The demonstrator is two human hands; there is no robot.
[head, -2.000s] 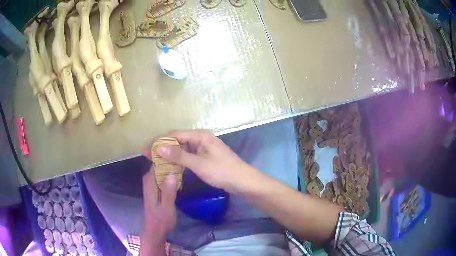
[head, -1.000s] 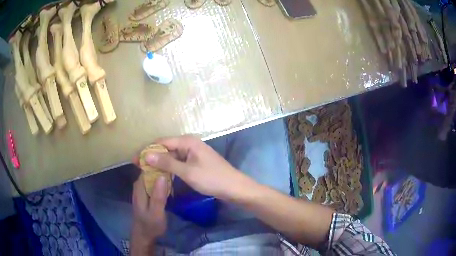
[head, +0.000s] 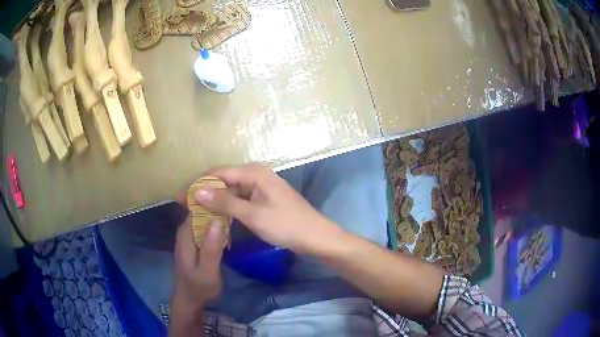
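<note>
A tan oval sandal sole [head: 208, 214] with a lined face is held upright at the table's front edge, over my lap. My left hand [head: 199, 263] grips its lower end, with the thumb on the lined face. My right hand [head: 263, 204] grips its upper end, thumb also on the face. The fingers behind the sole are hidden. A white glue bottle [head: 215, 72] with a blue nozzle lies on the table beyond my hands.
Pale carved wooden legs [head: 99, 85] lie at the table's left; miniature sandals [head: 220, 25] are at the back. A browner bundle [head: 546, 46] lies right. Below are a green crate [head: 487, 217] of brown pieces, a blue bin [head: 260, 263], a blue crate [head: 118, 283] and a small blue basket [head: 516, 276].
The view has shifted a little, so the table things sit at slightly different places. Both hands keep hold of the sole, whose lined face now shows more clearly than one second ago.
</note>
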